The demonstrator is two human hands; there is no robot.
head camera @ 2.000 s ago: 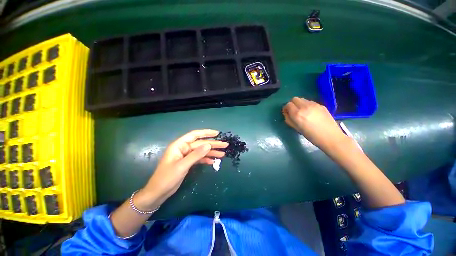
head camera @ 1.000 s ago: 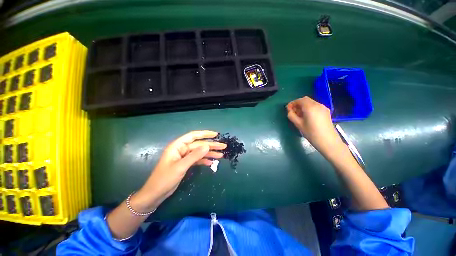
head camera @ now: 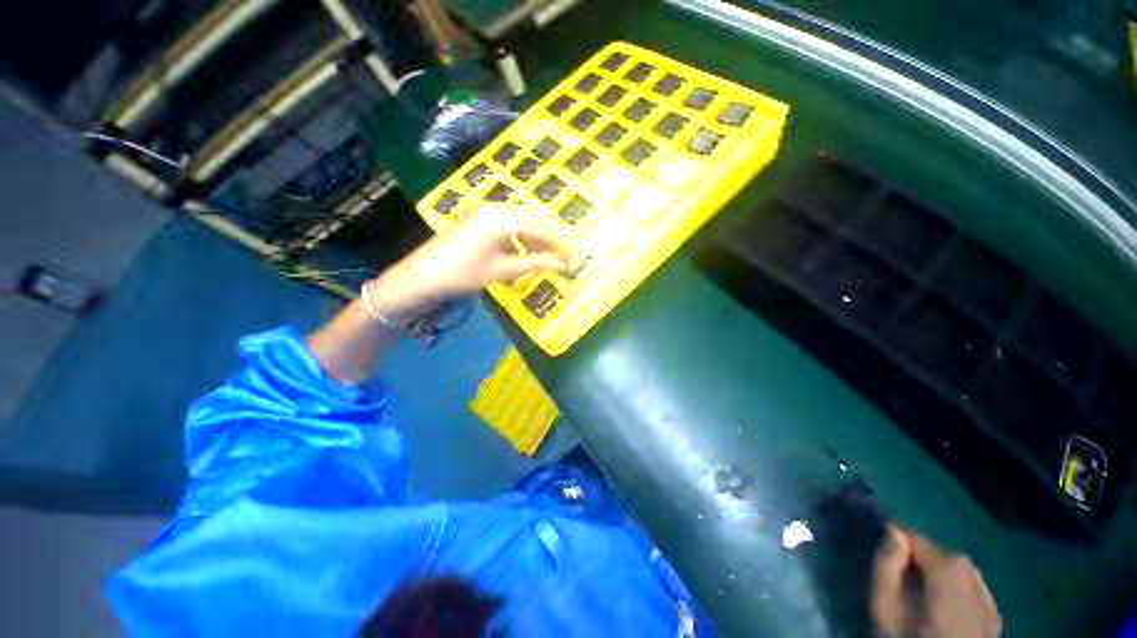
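My left hand is over the near left part of the yellow component tray, with its fingertips low at one pocket. Whether they grip a module is blurred. Dark square modules sit in many pockets; several others are bare. My right hand is at the lower right, blurred and cut off by the frame's bottom edge, with fingers curled beside the loose heap of small black pieces. I cannot tell if it holds anything. A white scrap lies left of the heap.
The black foam tray is at the right, with one watch housing in its end pocket. A metal rail runs along the bench's far edge. A rack stands at upper left. More yellow trays are lower down, beyond the bench edge.
The view has swung left. My left hand has left the black heap and moved to the yellow tray. My right hand has moved from beside the blue bin to the heap.
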